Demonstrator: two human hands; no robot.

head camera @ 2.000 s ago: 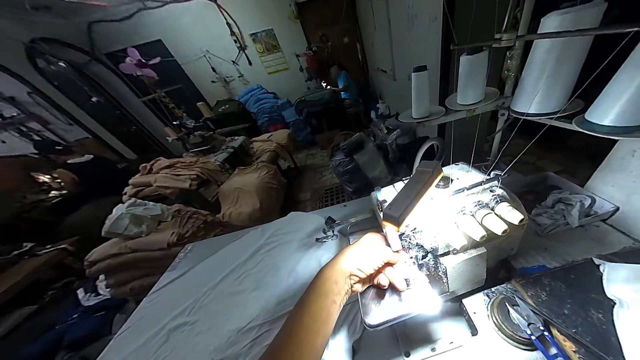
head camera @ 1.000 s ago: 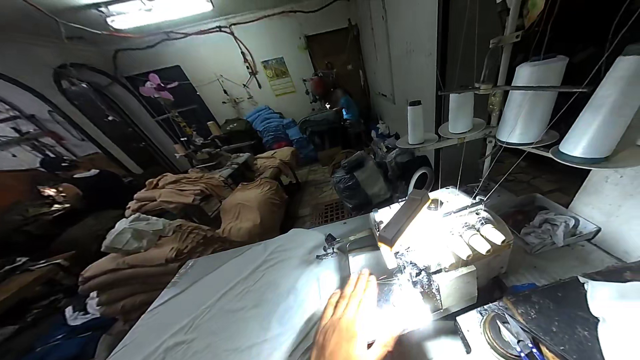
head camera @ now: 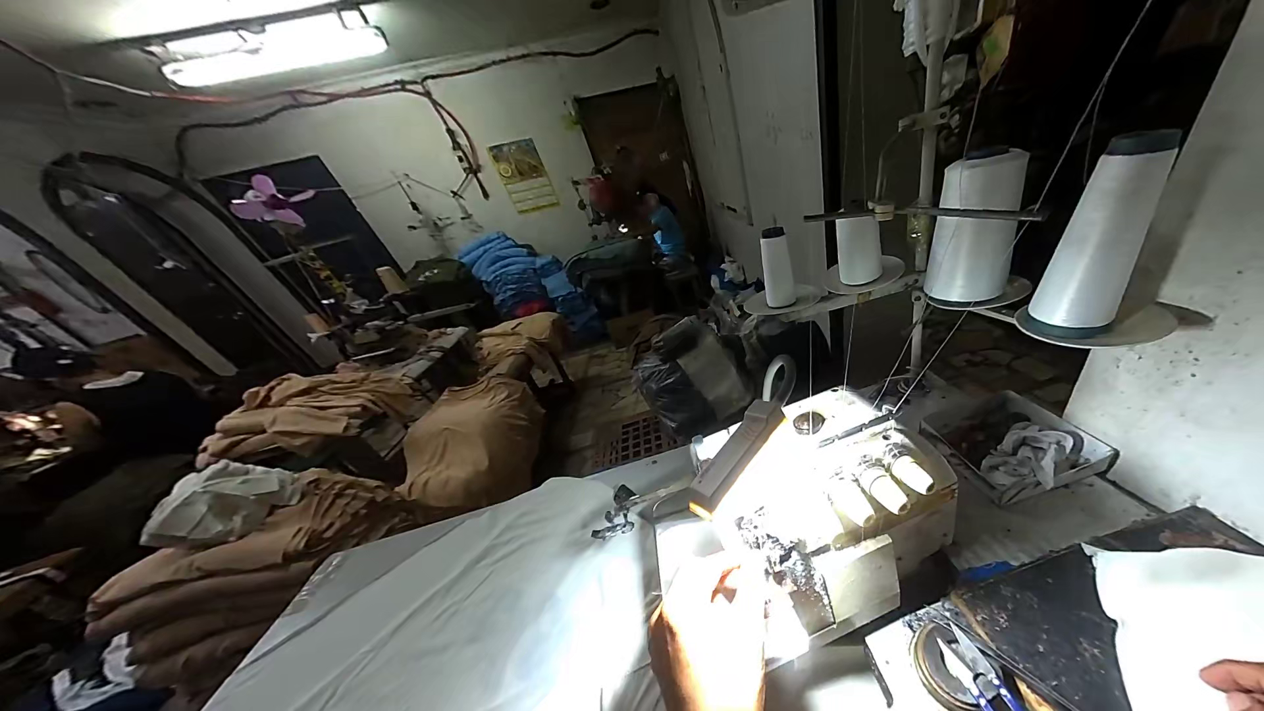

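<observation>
An overlock sewing machine [head camera: 849,494] under a bright lamp [head camera: 741,454] stands on the table. My left hand [head camera: 713,622] is at its needle area, with the fingers bent and washed out by glare; whether they hold anything is hidden. Pale cloth [head camera: 474,602] is spread over the table on the left. At the right edge, the fingertips of my right hand [head camera: 1234,679] touch a white cloth piece [head camera: 1185,612]; the rest of that hand is out of frame. Blue-handled thread snips [head camera: 973,667] rest by a round metal tin [head camera: 933,657].
Thread cones [head camera: 973,227] stand on a rack behind the machine. A tray [head camera: 1106,464] with rags sits at the back right, near a black board [head camera: 1037,612]. Brown garment piles [head camera: 474,434] are beyond the table on the left. Other people sit farther back.
My left hand, spread flat with fingers apart one second ago, now has bent fingers near the needle area. My right hand and the white cloth under it have come into view at the right.
</observation>
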